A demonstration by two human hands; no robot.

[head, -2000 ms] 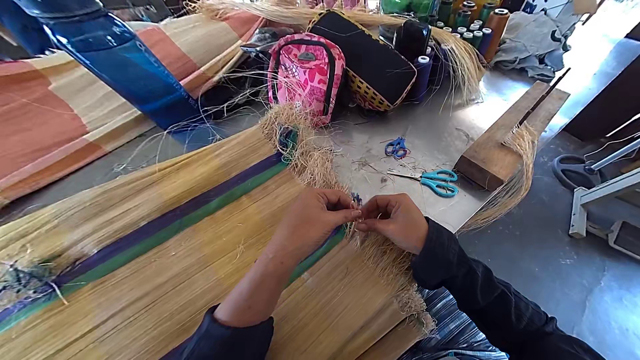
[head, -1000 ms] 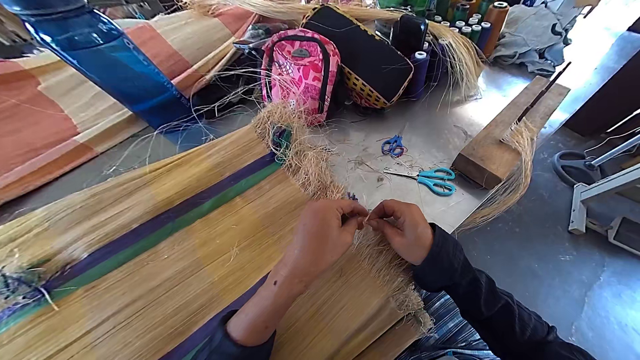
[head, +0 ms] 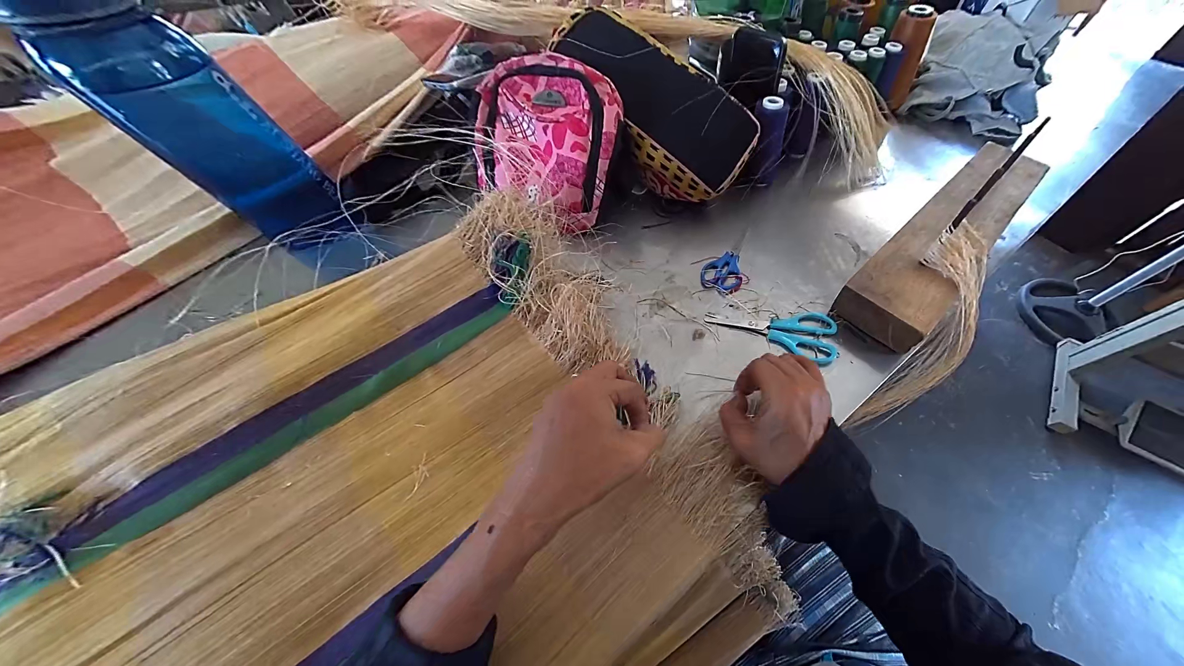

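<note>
A wide bundle of yellow-tan fibre strands (head: 370, 444) with purple and green stripes lies across the table, its right end a frayed, knotted fringe (head: 578, 319). My left hand (head: 592, 435) rests over that fringed edge, thumb and fingertips pinched together; whether a strand is between them is too small to tell. To its right, my right hand (head: 777, 412) is raised beside the fringe with thumb and forefinger curled together, and any fine fibre in it cannot be made out. Teal-handled scissors (head: 800, 335) lie just beyond my right hand. Farther back are small blue-handled scissors (head: 722, 273).
A wooden block (head: 911, 277) with loose fibres (head: 962, 314) sits at the table's right edge. Behind stand a pink pouch (head: 550, 134), a black case (head: 657, 102) and several thread spools (head: 911, 55). A blue water bottle (head: 199, 120) leans at upper left, near checked cloth (head: 55, 213).
My hands were close together at the fringe in both earlier frames; now they are apart, with the right hand farther right, near the teal scissors.
</note>
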